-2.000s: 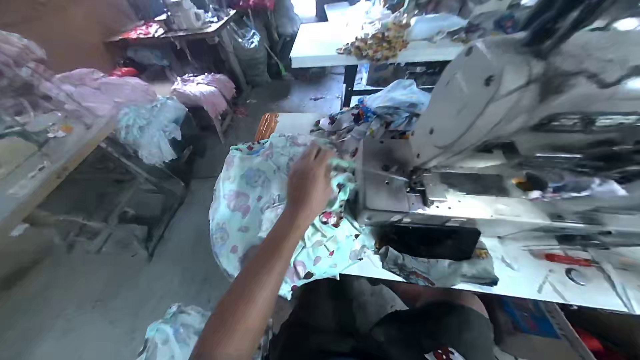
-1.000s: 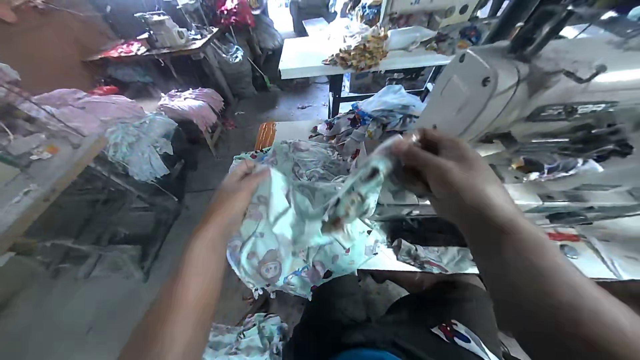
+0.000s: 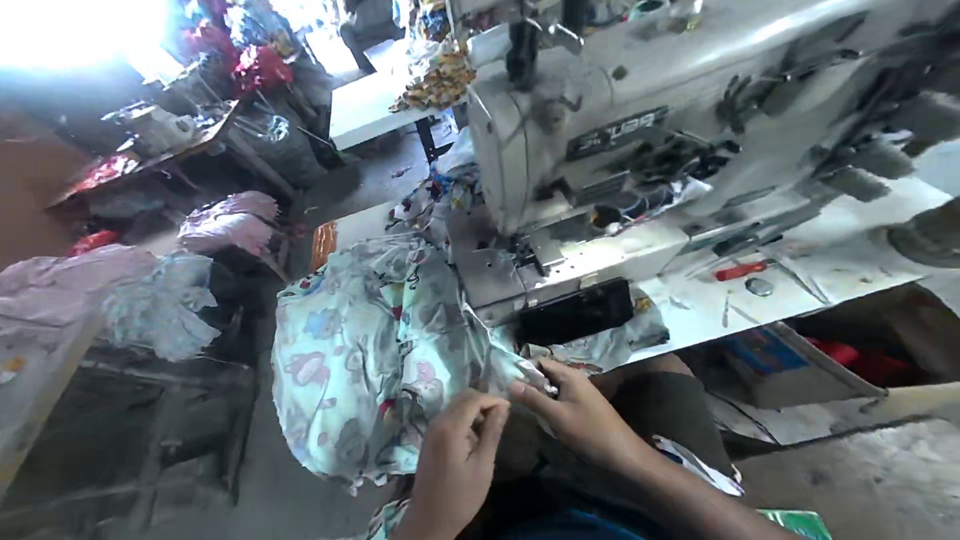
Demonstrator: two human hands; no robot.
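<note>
A pale green printed fabric piece [image 3: 337, 360] lies bunched over the left end of the sewing table and hangs over its front edge. My right hand [image 3: 574, 409] pinches a gathered edge of this fabric between thumb and fingers, just below the sewing machine [image 3: 540, 150]. Close beside it, my left hand [image 3: 469, 442] is at the fabric's near edge with fingers curled; whether cloth is between them cannot be told. The needle area [image 3: 529, 259] of the machine is above and beyond both hands, with no hand at it.
A black flat object [image 3: 576, 311] rests against the machine bed. Red-handled tool [image 3: 741, 271] and a round metal piece [image 3: 759, 286] lie on the table at right. Pink cloth bundles [image 3: 232, 221] lie on the left, and an open drawer [image 3: 810, 367] is below the table.
Both hands have come down and closer together, towards my lap; the raised part of the fabric is now lower. The view has shifted, showing the machine larger.
</note>
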